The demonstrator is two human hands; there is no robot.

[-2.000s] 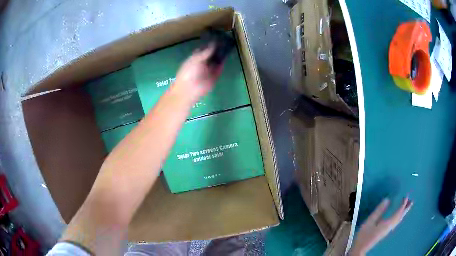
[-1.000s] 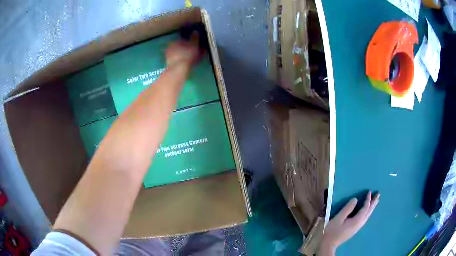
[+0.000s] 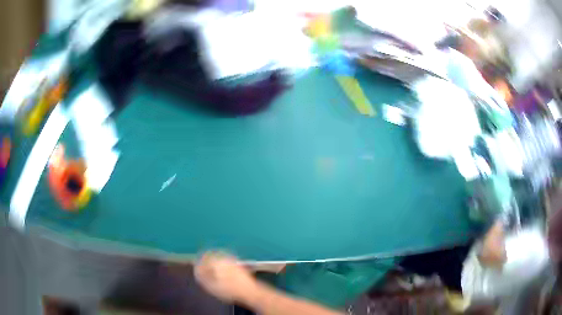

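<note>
The picture is strongly blurred. My right hand (image 3: 222, 274) is at the near edge of the green-topped table (image 3: 277, 178), at the bottom centre, with its forearm running to the lower right. Its fingers are too blurred to tell whether they are closed or hold anything. A pale brown edge (image 3: 268, 267) shows beside it. My left hand is out of the picture. An orange tape gun (image 3: 69, 184) lies at the table's left end, beside white papers (image 3: 97, 138).
A long dark cloth-like heap (image 3: 234, 98) lies along the far side. A feather duster with a yellow handle (image 3: 356, 95) lies near whitish crumpled plastic (image 3: 443, 117). A person's hand and light clothing (image 3: 514, 258) show at the lower right. Dark shapes lie below the table.
The view has swung right, from the open carton to the table. The carton, its green boxes and my left arm have left the picture. My right hand is now at the table's edge.
</note>
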